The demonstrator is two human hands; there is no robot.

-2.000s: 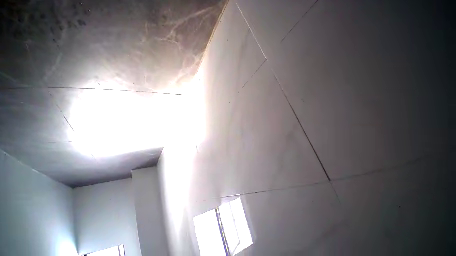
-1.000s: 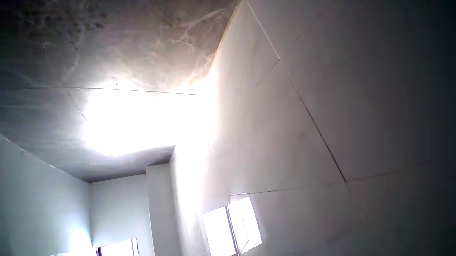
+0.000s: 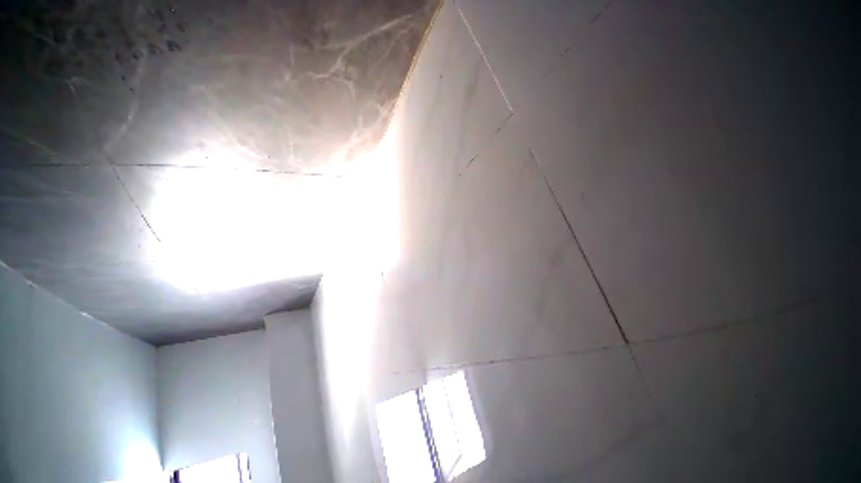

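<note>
Neither my left hand nor my right hand is in view, and no held or worked item shows. A large pale wall surface (image 3: 529, 255) with thin dark joint lines fills the middle and right of the head view. A grey-brown marbled ceiling (image 3: 245, 75) lies at the upper left, with a strong white glare (image 3: 274, 226) below it.
A bright window shape with a dark bar (image 3: 431, 429) shows at the bottom centre. Another bright window (image 3: 212, 470) is cut off by the bottom edge at the left. Pale blue-grey walls (image 3: 75, 377) stand at the lower left. The right side is dark.
Since one second ago the whole view has shifted slightly, so the walls, glare and windows sit a little further left. No object has visibly moved.
</note>
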